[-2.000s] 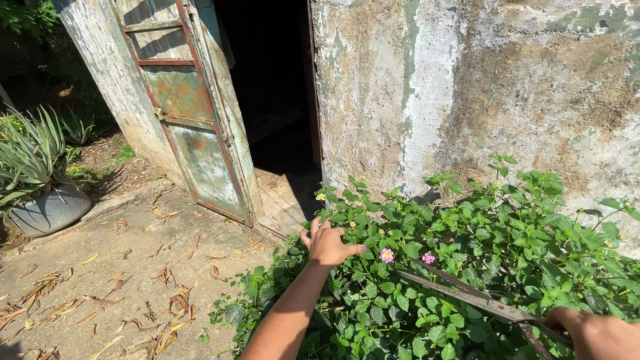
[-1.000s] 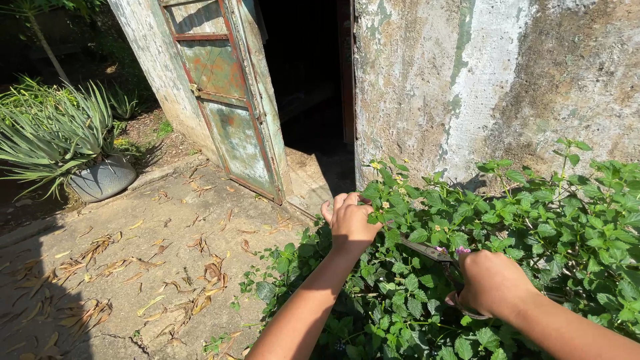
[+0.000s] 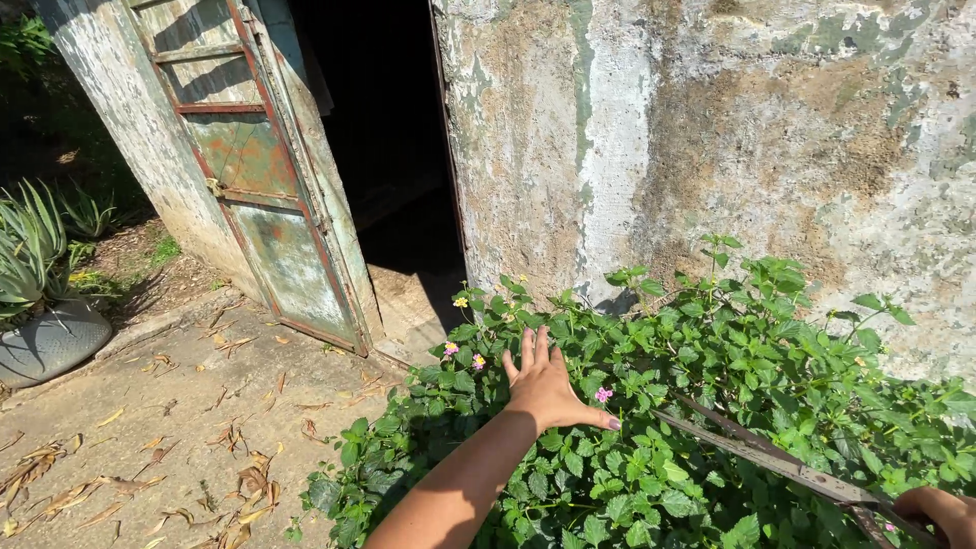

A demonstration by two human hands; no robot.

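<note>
My left hand [image 3: 545,389] is spread over the top of a leafy lantana bush [image 3: 686,473], fingers apart, near a small pink flower cluster [image 3: 603,395]. Two pink and yellow flower heads [image 3: 478,361] show to the left of it. At the lower right edge, my right hand [image 3: 934,511] is closed on a pair of old metal garden shears [image 3: 801,473], partly cut off by the frame. The two blades are slightly apart and point left into the leaves. Their handles are mostly out of sight.
Behind the bush rises a weathered wall [image 3: 686,152] with peeling paint. A rusty metal door [image 3: 267,206] stands ajar at a dark doorway [image 3: 389,137]. Dry leaves [image 3: 255,488] litter the concrete ground [image 3: 175,419]. A grey planter [image 3: 53,343] with a spiky plant stands at far left.
One second ago my left hand was at the bush's upper left edge with its fingers drawn in; now they are spread. My right hand with the shears has moved away to the right.
</note>
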